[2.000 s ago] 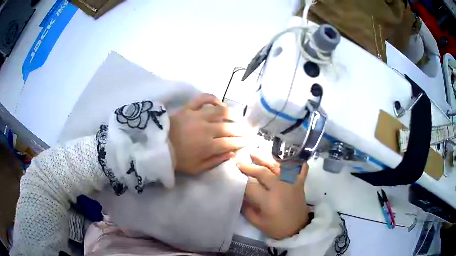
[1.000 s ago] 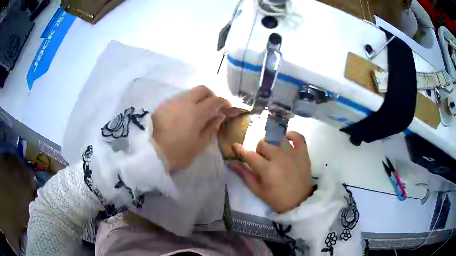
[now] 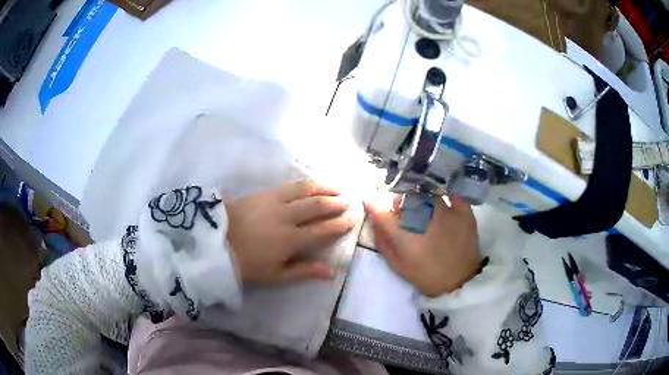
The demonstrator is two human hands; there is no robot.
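Note:
A light grey lining piece lies on the white table, left of the needle area, and reaches down to the table's front edge. My left hand lies flat on it with the fingers spread toward the needle. My right hand is at the piece's right edge, just below the presser foot area; its thumb and finger are near the edge, and glare hides whether they pinch it. The white sewing machine head stands over the bright needle area. A thin darker edge shows along the piece's right side.
Thread snips with blue and pink handles lie right of the needle. A black band wraps the machine arm. Brown pieces lie behind the machine, and brown cloth is at the far left. A ruler strip runs along the front edge.
The brown underside seen near the needle a second ago is now covered. My left hand has gone from bunched fingers at the edge to lying flat. The camera view has shifted slightly.

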